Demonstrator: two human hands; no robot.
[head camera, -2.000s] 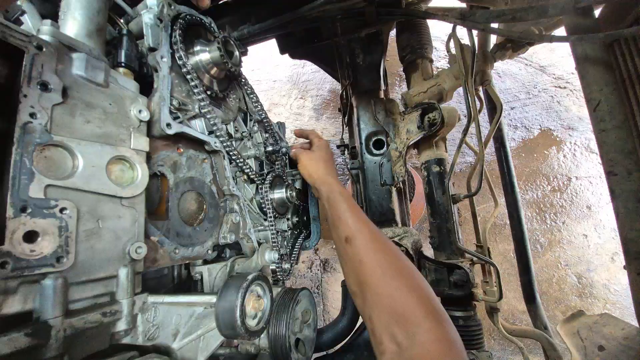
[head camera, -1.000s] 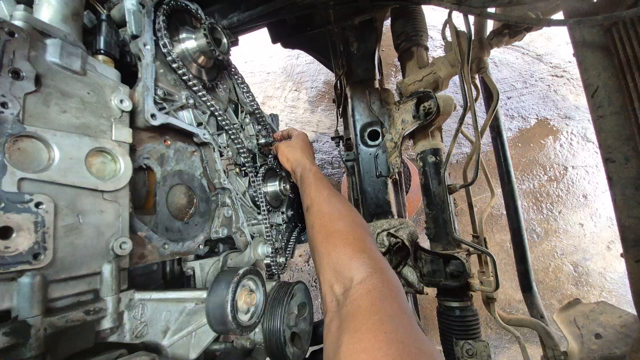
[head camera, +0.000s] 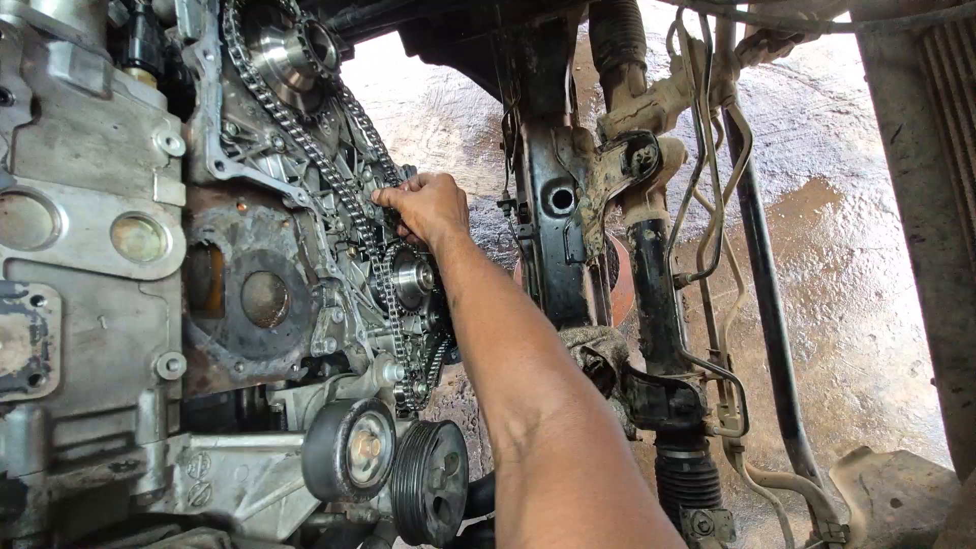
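My right hand (head camera: 428, 207) reaches in from the lower right, its back to the camera. Its thumb and curled fingers are at the right run of the metal timing chain (head camera: 328, 169), between the large upper sprocket (head camera: 293, 57) and the smaller lower sprocket (head camera: 412, 278). The fingers hide the spot they touch, so whether they grip a part cannot be told. A shorter chain loop hangs below the lower sprocket. The open timing cover flange (head camera: 206, 114) lies left of the chain. My left hand is out of view.
A smooth idler pulley (head camera: 349, 450) and a ribbed pulley (head camera: 429, 483) sit below the chain. At left is the engine's metal casting (head camera: 99, 320). A black crossmember (head camera: 560, 229), a rag (head camera: 598, 351) and metal pipes (head camera: 743, 191) stand right of my forearm.
My right hand's fingers, more extended two seconds ago, are now curled in at the chain's right side. The view has shifted somewhat.
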